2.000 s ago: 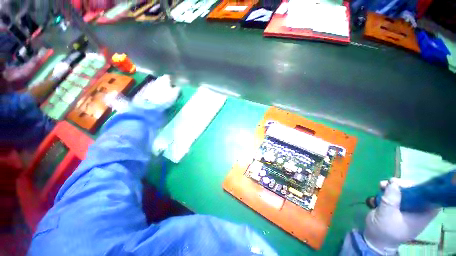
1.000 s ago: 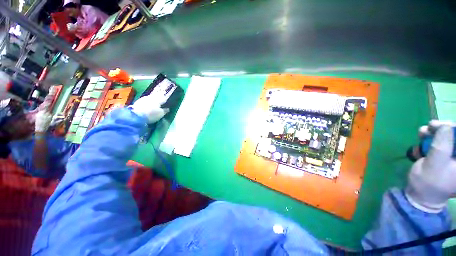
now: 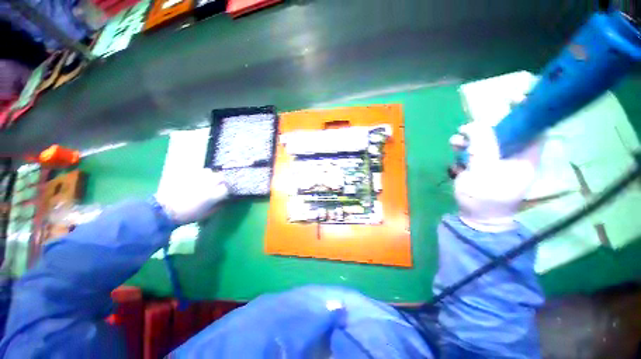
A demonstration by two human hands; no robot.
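Note:
The green circuit board (image 3: 330,179) with its pale heatsink (image 3: 327,141) along the far edge sits on the orange-brown fixture (image 3: 337,244). A black tray (image 3: 275,116) full of tiny silver-grey screws (image 3: 242,144) stands against the fixture's left side. My left hand (image 3: 191,198), in a white glove, is at the tray's near left corner; its fingertips touch or overlap the tray, blurred. My right hand (image 3: 492,175), gloved, holds the blue electric screwdriver (image 3: 569,80) to the right of the fixture, its nose pointing down-left. The bit is hardly visible.
White sheets (image 3: 184,158) lie left of and partly behind the tray. Pale green sheets (image 3: 597,189) lie under and beside the right hand. The dark green conveyor (image 3: 351,52) runs behind. An orange object (image 3: 59,156) is at far left. The black cord (image 3: 534,242) crosses my right sleeve.
The black screw tray has come from the far left to beside the fixture, with my left hand at it. My right hand and screwdriver are now fully in view. The view has shifted.

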